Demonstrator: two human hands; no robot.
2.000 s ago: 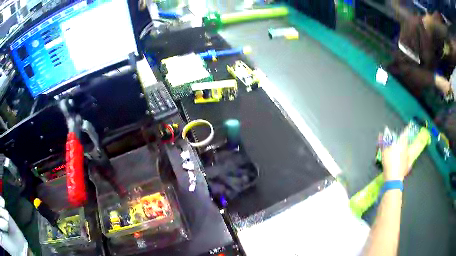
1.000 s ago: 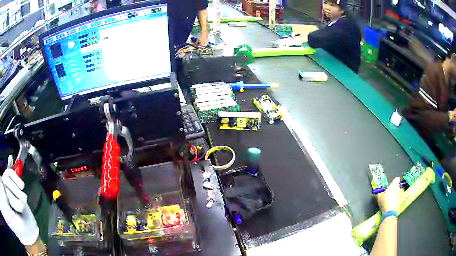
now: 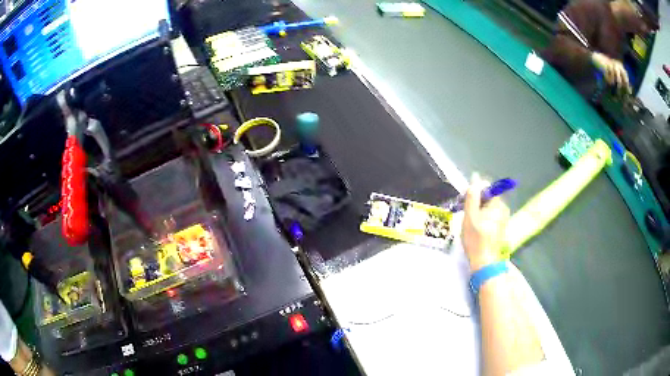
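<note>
My bare right hand, with a blue wristband, grips one end of a power supply board, parts side up, over the edge of the black mat and white sheet. A purple marker pen is also held in this hand. My left hand is mostly cut off at the lower left edge; only part of the white glove and the wrist show, fingers hidden. The test fixture has boards under clear covers in both bays. A red clamp handle hangs down at the right bay.
A yellow-green bar crosses the conveyor, with a green board beside it. Stacked boards, two loose boards, a tape roll, teal-capped bottle and black pouch lie right of the fixture. A person's hand is beyond the conveyor.
My right hand has moved left from the conveyor bar to the mat edge, bringing a board. My left hand has dropped lower, mostly out of view. The view has shifted.
</note>
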